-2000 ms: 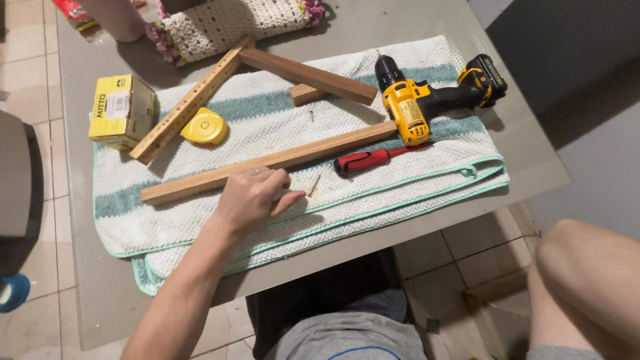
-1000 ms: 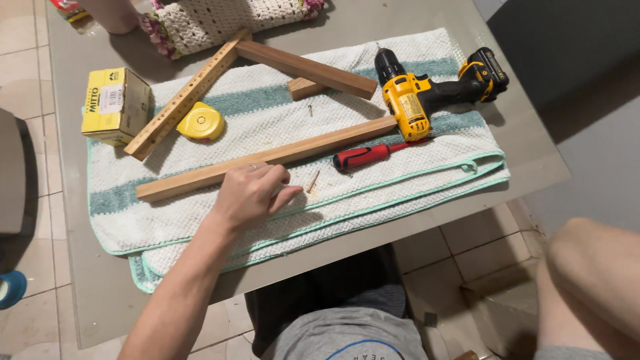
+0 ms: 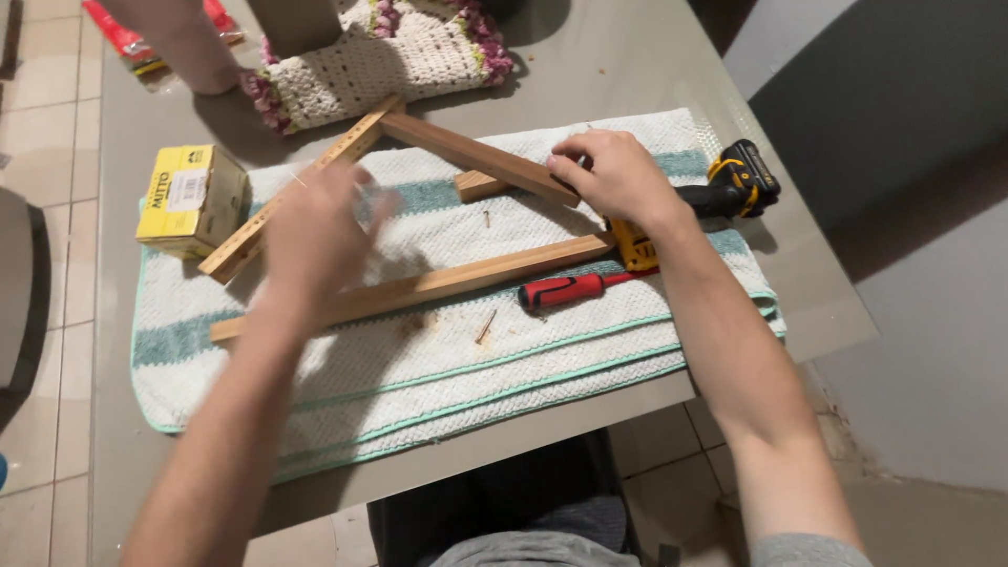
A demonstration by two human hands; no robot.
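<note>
My left hand (image 3: 319, 228), blurred, is over the towel, beside the wooden strip with a row of holes (image 3: 307, 181); whether it holds anything is unclear. My right hand (image 3: 602, 169) has its fingers at the right end of the dark wooden strip (image 3: 480, 157), whose other end meets the holed strip. A short wood block (image 3: 480, 186) lies partly under the dark strip. Nearer me lies a long pale wooden strip (image 3: 457, 276). A yellow cordless drill (image 3: 634, 244) is partly hidden behind my right hand and forearm. A red screwdriver (image 3: 563, 291) and a screw (image 3: 486, 327) lie close by.
The striped towel (image 3: 181, 394) covers much of the table (image 3: 827, 315). A yellow box (image 3: 193, 197) stands at the left. Farther back are a crocheted piece (image 3: 386, 67), a pinkish cup-like container (image 3: 185, 47) and a red packet (image 3: 130, 35). Another screw (image 3: 487, 219) lies mid-towel.
My left hand has moved up from the near side of the long pale strip. My right hand, out of view before, is now at the dark strip's end. The yellow tape measure is no longer visible.
</note>
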